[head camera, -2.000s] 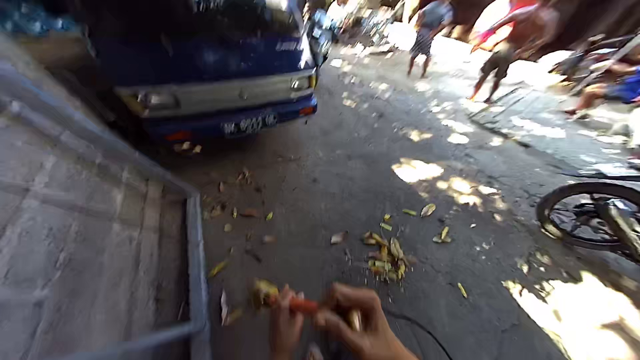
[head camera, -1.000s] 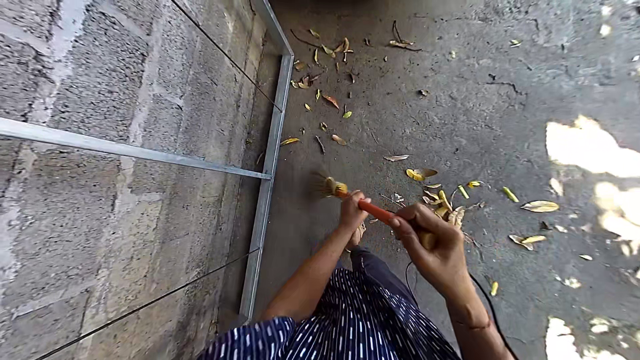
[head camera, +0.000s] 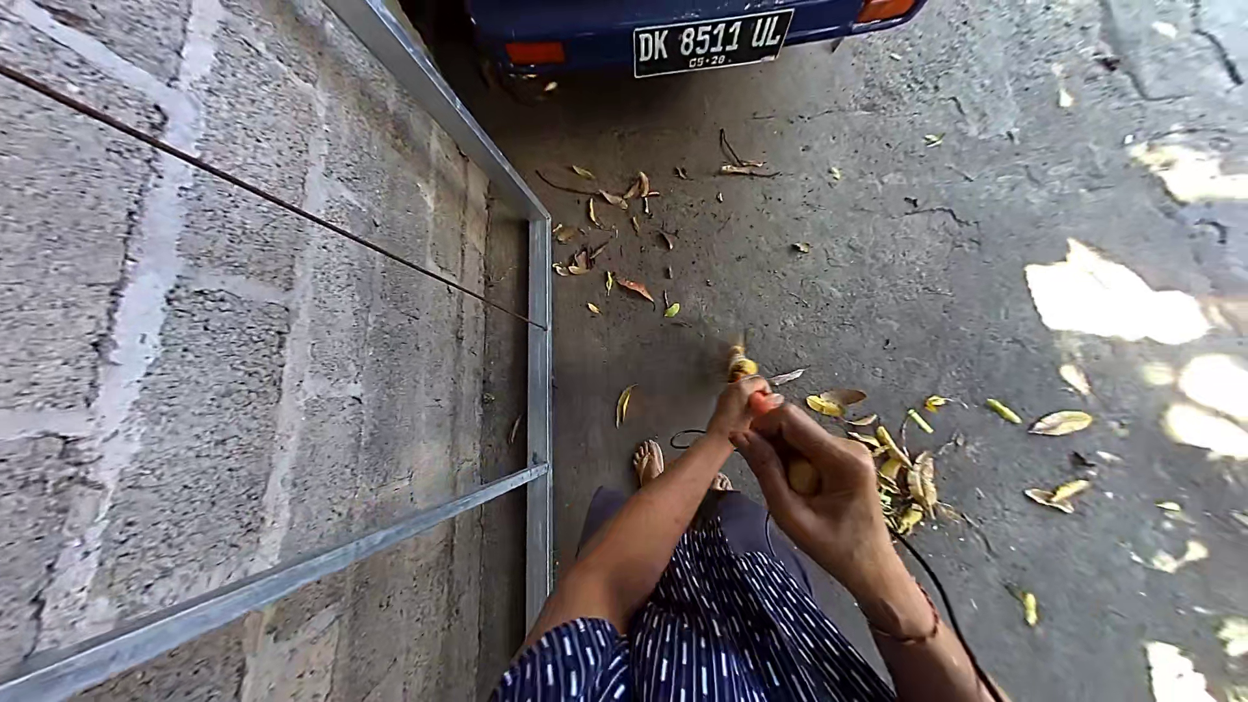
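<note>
Both of my hands grip one broom with an orange handle (head camera: 763, 402). My left hand (head camera: 738, 404) is closed around it low down, near the yellowish binding (head camera: 742, 368) of the broom head. My right hand (head camera: 829, 468) holds the top end, close to my body. The bristles point away from me and are mostly hidden by the binding and blur. Beside my right hand lies a pile of dry yellow and brown leaves (head camera: 912, 478) on the pavement. Scattered leaves (head camera: 634, 289) lie farther ahead, left of the broom.
A concrete block wall (head camera: 244, 341) with a metal frame (head camera: 539, 390) runs along the left. A blue vehicle's bumper (head camera: 595, 39) with a plate stands ahead. My bare foot (head camera: 648, 461) is below the broom. Single leaves (head camera: 1061, 422) lie on the right; a dark cable (head camera: 936, 575) passes my right wrist.
The broom pointed left a second ago; its head now points forward, away from me. Both hands still hold it. The view has tilted, bringing the blue vehicle back in.
</note>
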